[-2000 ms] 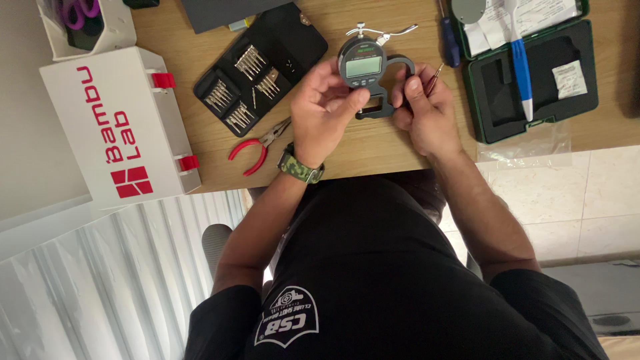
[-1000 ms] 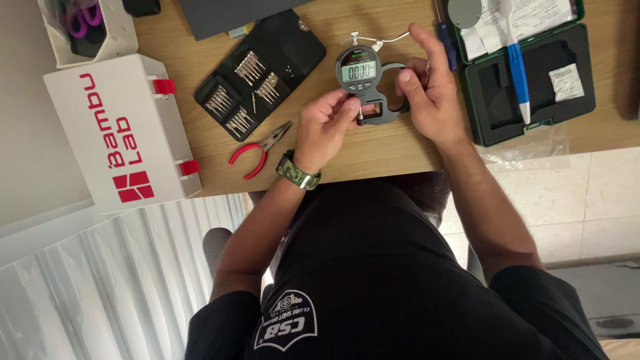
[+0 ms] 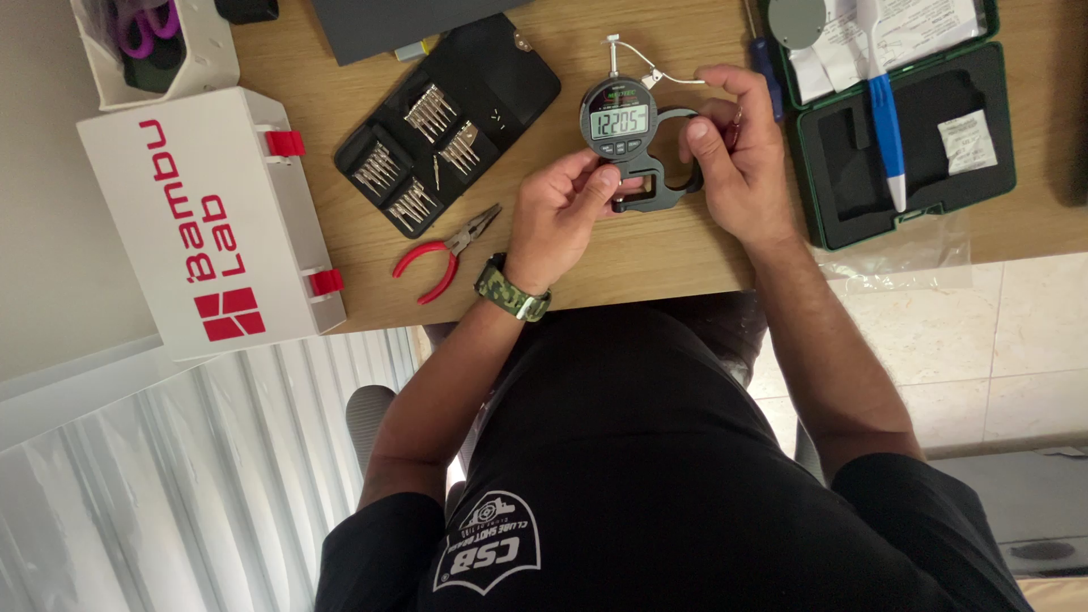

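Observation:
A digital thickness gauge (image 3: 663, 183) with a round dial head and a lit display is held above the wooden table. My left hand (image 3: 565, 204) grips its lower frame near the measuring gap, thumb on top. My right hand (image 3: 739, 157) is around the curved handle at the gauge's right, its index finger at the end of the white lifting lever (image 3: 671, 79). A small thin metal object, not clear in kind, shows between the fingers of my right hand. Red-handled needle-nose pliers (image 3: 450, 255) lie to the left of my left wrist.
A black case of small screwdriver bits (image 3: 484, 93) lies open at the left, beside a white box with red latches (image 3: 204, 229). At the right are an open green case (image 3: 926, 144), a blue and white pen-like tool (image 3: 886, 127) and a blue-handled screwdriver (image 3: 765, 72). A plastic bag (image 3: 905, 251) overhangs the table edge.
My right index finger has come down from above the lever onto its end. Compared with the oldest frame, the gauge is tilted differently, and the display digits have changed since the previous one.

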